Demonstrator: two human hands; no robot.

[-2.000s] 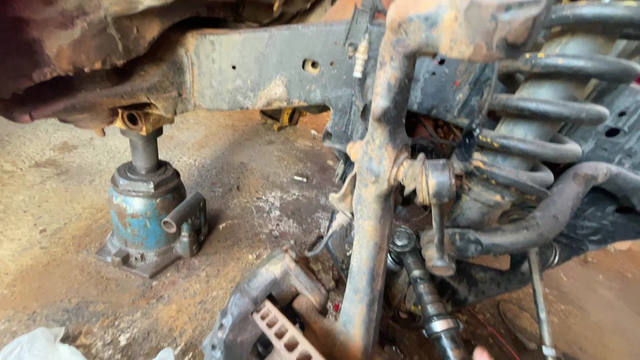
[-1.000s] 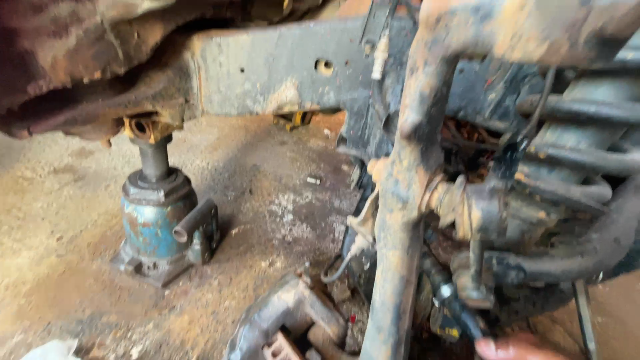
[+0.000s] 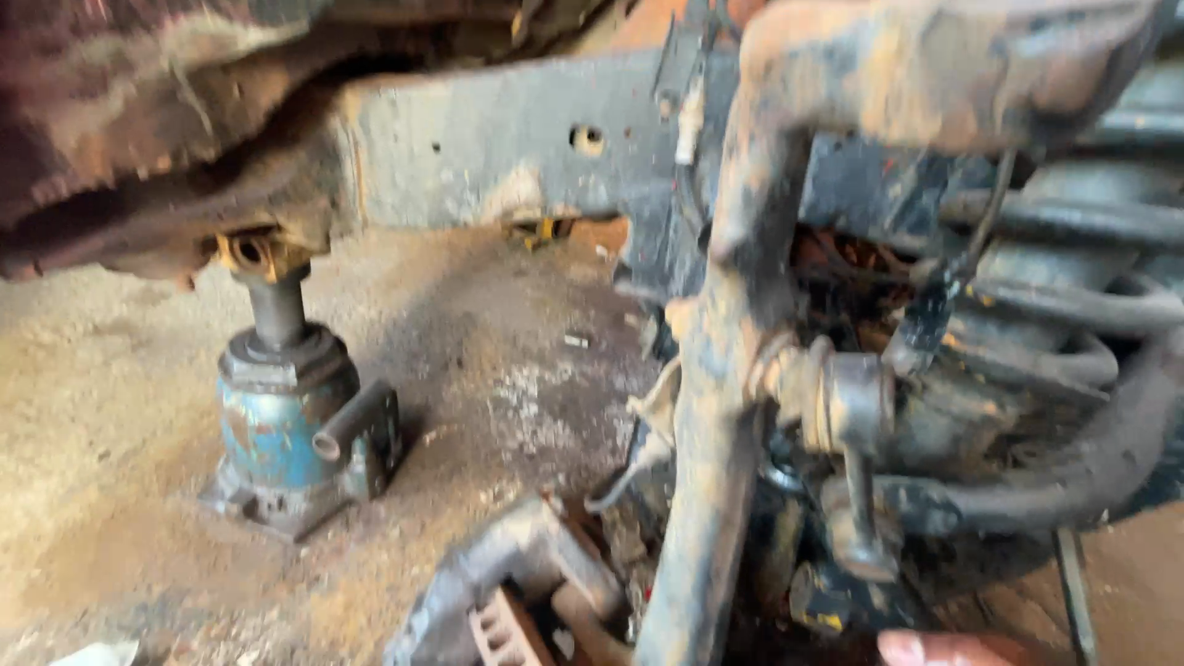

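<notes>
At the bottom right edge, only a fingertip or two of my right hand (image 3: pixel 953 649) show, next to a dark shaft-like part (image 3: pixel 879 601) below the link joint; whether the fingers grip it is hidden. My left hand is out of view. Above my fingers, a short link (image 3: pixel 860 481) with a bolted joint (image 3: pixel 856 398) hangs beside a rusty, worn suspension arm (image 3: pixel 712 481). A curved dark bar (image 3: pixel 1036 499) runs from the link's lower end toward a coil spring (image 3: pixel 1064 296) at the right.
A blue bottle jack (image 3: pixel 287 435) stands on the dirty floor beneath the vehicle frame rail (image 3: pixel 462 148). A brake caliper-like casting (image 3: pixel 499 555) with a holed, reddish-brown piece (image 3: pixel 504 629) lies low in the middle. A thin metal rod (image 3: pixel 1076 592) stands at lower right.
Two seconds ago a dark shaft with metal rings angled down to my fingers; it is now mostly hidden. My right hand showed more one second ago, against the shaft's lower end.
</notes>
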